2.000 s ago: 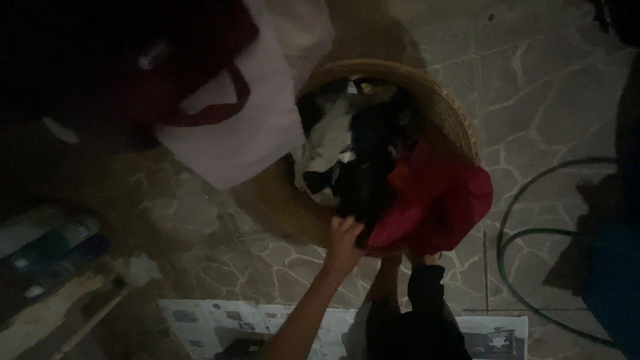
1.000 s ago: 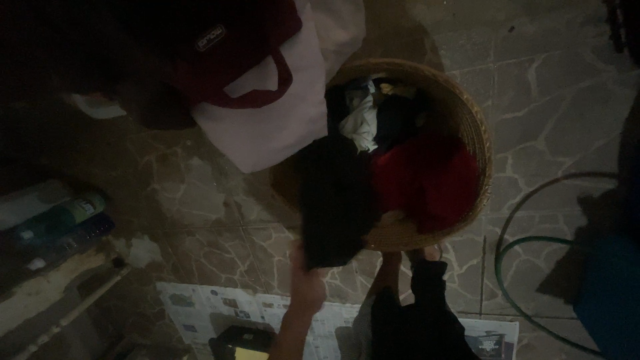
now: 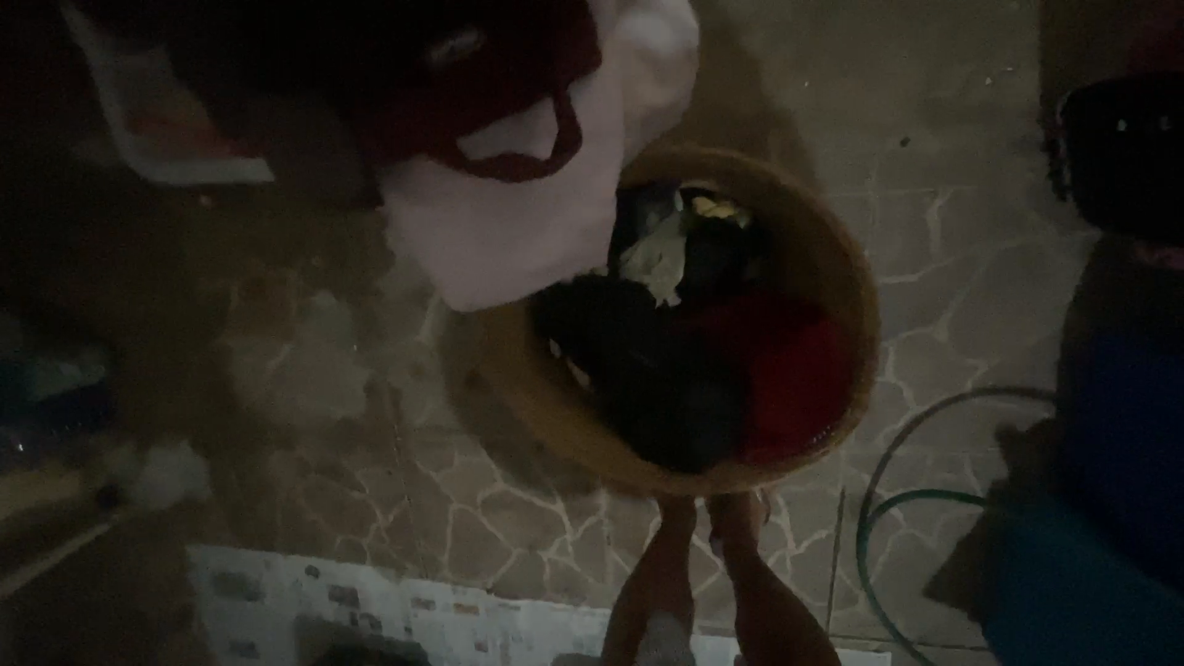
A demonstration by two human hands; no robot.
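Neither my left hand nor my right hand shows in the head view now. A round woven basket [image 3: 856,277] stands on the floor in front of my feet. Inside it, a dark cloth [image 3: 647,370] lies at the lower left and middle, against a red cloth [image 3: 795,375] on the right. Farther back in the basket are a whitish cloth [image 3: 659,259] and a small yellowish piece [image 3: 720,211]. A pale cloth [image 3: 518,231] hangs over the basket's upper left edge, with a dark red bag [image 3: 518,83] and its handle over it. The light is dim and details are blurred.
Printed sheets like newspaper [image 3: 444,610] lie along the bottom of the view. A green hose [image 3: 874,518] curves on the patterned tile floor [image 3: 934,324] at right, beside a blue container [image 3: 1073,573]. A pale stick-like thing [image 3: 55,555] is at lower left.
The hand seen at the basket's near edge is out of view. The dark cloth, which hung over the near rim beside that hand, now lies in the basket.
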